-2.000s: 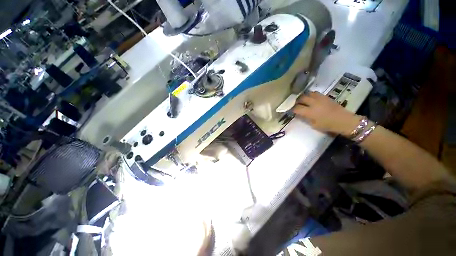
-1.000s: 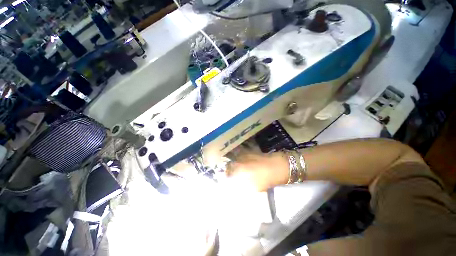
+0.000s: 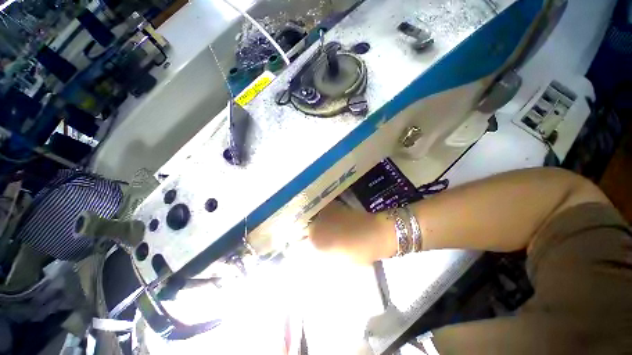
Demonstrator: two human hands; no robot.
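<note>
The sewing machine head, white with a blue stripe, crosses the view diagonally. My right hand, with bracelets at the wrist, is beside the needle area under the arm; its fingers are lost in the lamp glare, so its hold cannot be told. My left hand shows only as a faint sliver at the bottom edge, mostly washed out. The cloth near the needle is whited out and its edges cannot be seen. A thin needle thread runs down the front of the head.
A phone with a lit purplish screen lies under the arm. A switch panel is at the right. Striped cloth and grey pieces with white strips are heaped at the left. A round metal bobbin winder sits on top of the arm.
My right hand has moved from the machine's right end to the needle area and stays there. The view has moved closer to the machine head. My left hand stays low in the glare.
</note>
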